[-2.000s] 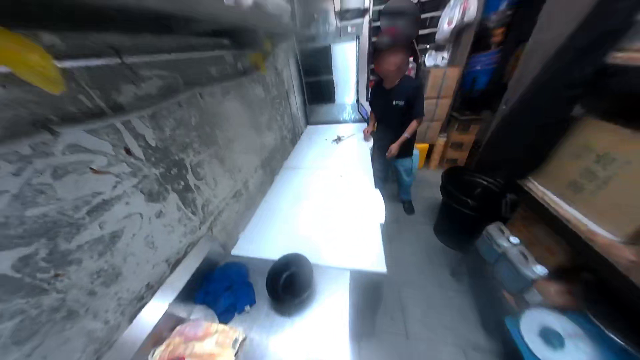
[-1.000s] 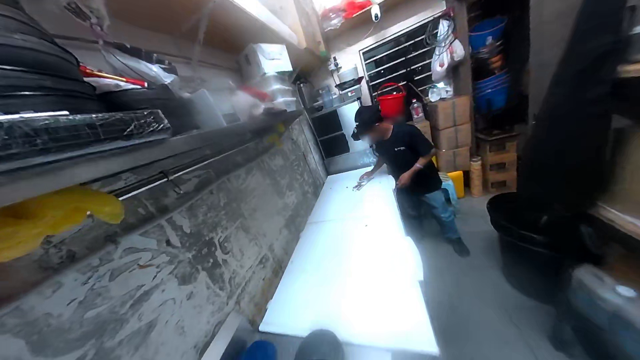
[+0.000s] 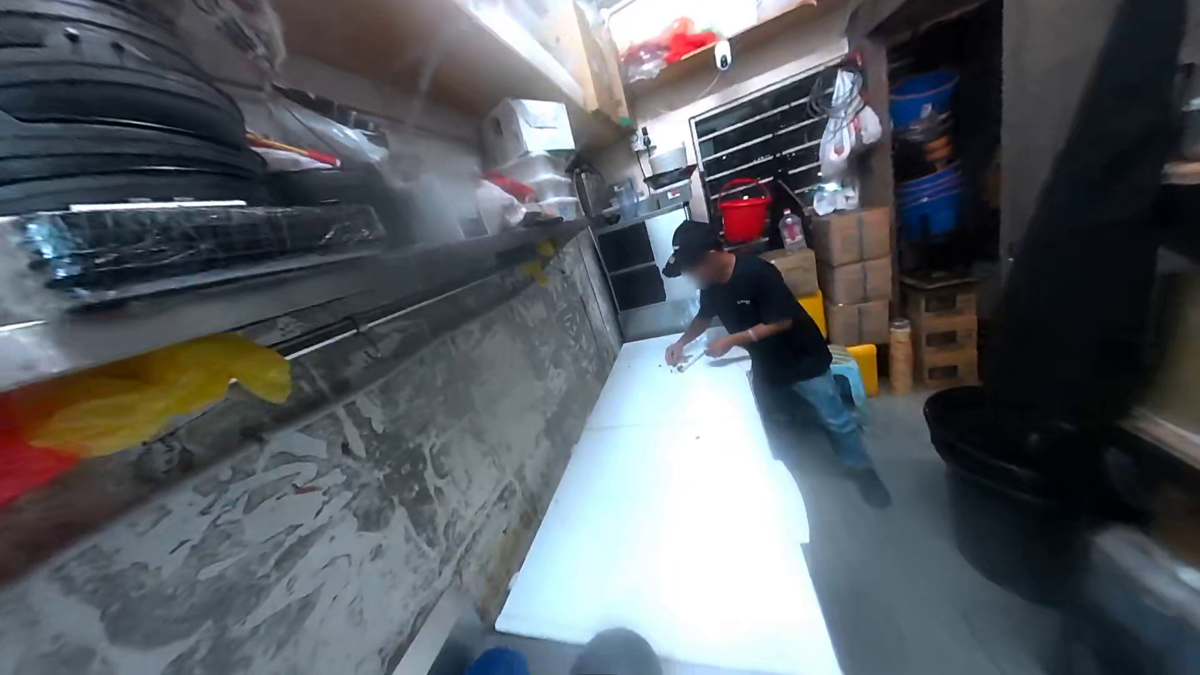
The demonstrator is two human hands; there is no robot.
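Neither my left hand nor my right hand shows in the head view. A long white board surface [image 3: 656,497] runs away from me along the wall. Beyond its middle stands a person [image 3: 764,309] in a black cap, dark T-shirt and jeans, bent over the far end with both hands low on it, at a small thin item [image 3: 692,360] too small to name. Small dark bits lie near those hands. At the bottom edge a dark rounded thing [image 3: 616,653] and a blue thing [image 3: 498,662] are partly cut off.
A grey stained wall [image 3: 375,487] and a loaded metal shelf [image 3: 337,281] line the left, with a yellow plastic bag [image 3: 169,389] hanging below. At right stands a black bin [image 3: 994,487]. Cardboard boxes [image 3: 855,272] and a red bucket [image 3: 745,214] are at the back.
The view has tilted up, bringing the shelf into sight. The person, upright two seconds ago, is now bent over the far end of the white surface.
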